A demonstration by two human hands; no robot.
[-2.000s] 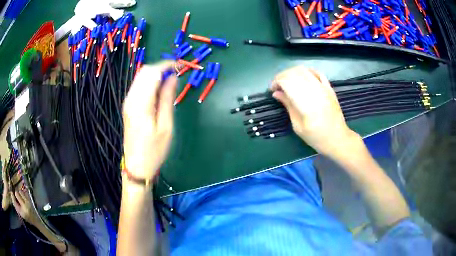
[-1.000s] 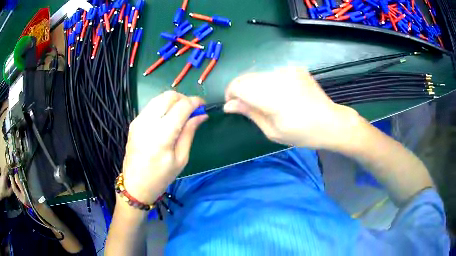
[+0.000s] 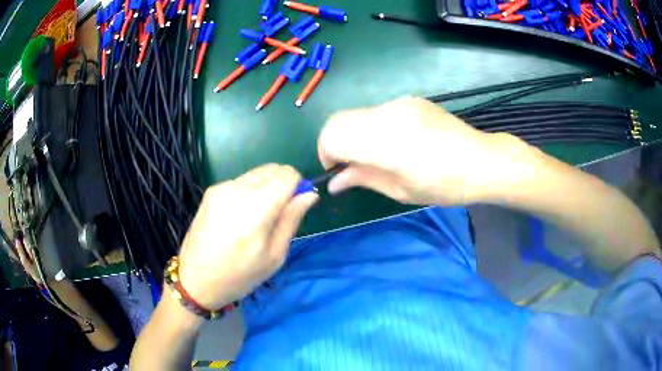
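Note:
My left hand [image 3: 243, 235] is closed on a blue connector [image 3: 305, 187]; only the connector's blue end shows between thumb and fingertips. My right hand [image 3: 406, 156] pinches a black cable [image 3: 330, 174] near its end, in line with the blue connector. The cable end meets or enters the connector; the fingers hide how far. Both hands are above the bench near its front edge. More black cables [image 3: 559, 123] with gold-coloured tips lie to the right, partly behind my right forearm. Several loose blue-red connectors [image 3: 294, 69] lie mid-bench.
A thick pile of leads with blue-red ends [image 3: 149, 109] lies at left. A black tray [image 3: 537, 36] of blue-red pieces is at upper right. One cable [image 3: 406, 20] sticks out beside it. A dark machine [image 3: 72, 159] stands far left, with another person's arm [image 3: 83, 311] below it.
My left hand has taken a blue connector and my right hand a cable from the right-hand bundle. The hands have come together, then moved slightly nearer the bench's front edge.

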